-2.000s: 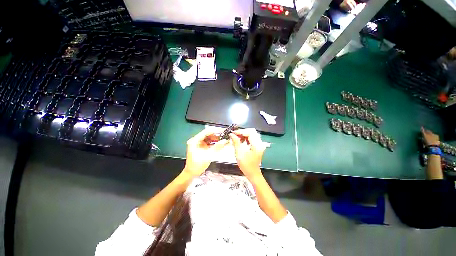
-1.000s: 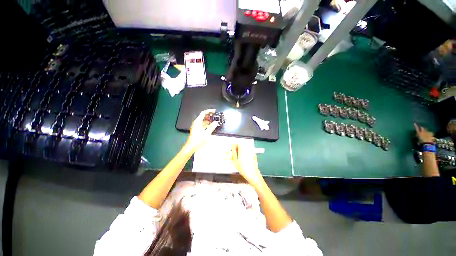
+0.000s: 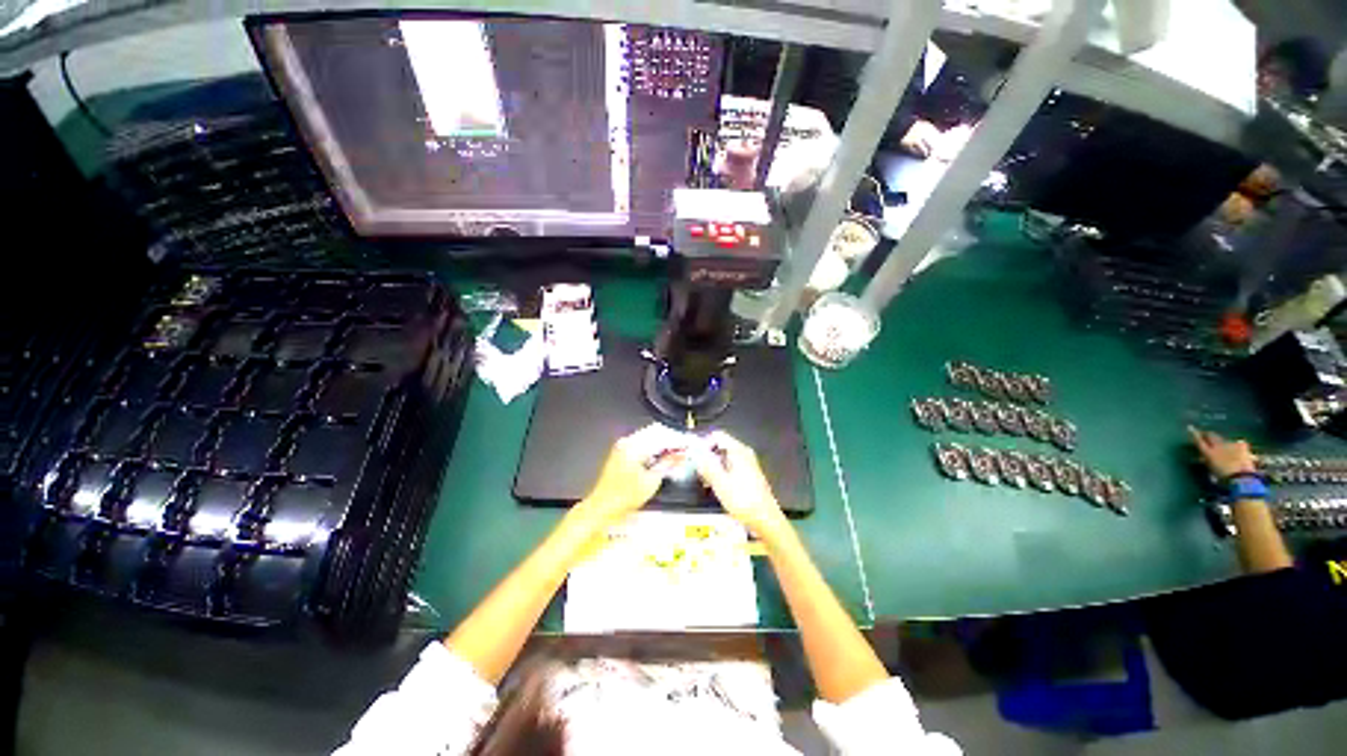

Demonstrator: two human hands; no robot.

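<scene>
The microscope (image 3: 703, 296) stands upright with red digits on its head, over the black base plate (image 3: 569, 443). My left hand (image 3: 638, 470) and my right hand (image 3: 734, 480) are together under the lens. Their fingers meet around a small dark module (image 3: 672, 461), partly hidden and blurred by the bright light. The left fingers grip it; the right fingertips are at its other side, and their hold is unclear. The white work sheet (image 3: 650, 591) with small orange-yellow pieces (image 3: 683, 548) lies below my hands at the bench edge.
Stacked black blister trays (image 3: 251, 443) stand at left. A smartphone (image 3: 572, 328) and white tissue (image 3: 510, 362) lie behind the plate. The monitor (image 3: 488, 133) is at the back. A round container (image 3: 839, 328) and module rows (image 3: 1031, 470) are at right, with another person's hand (image 3: 1223, 455).
The view has tilted up, showing more of the monitor, now with a dark magnified picture. My right hand has moved from the sheet up to my left hand and the module under the lens.
</scene>
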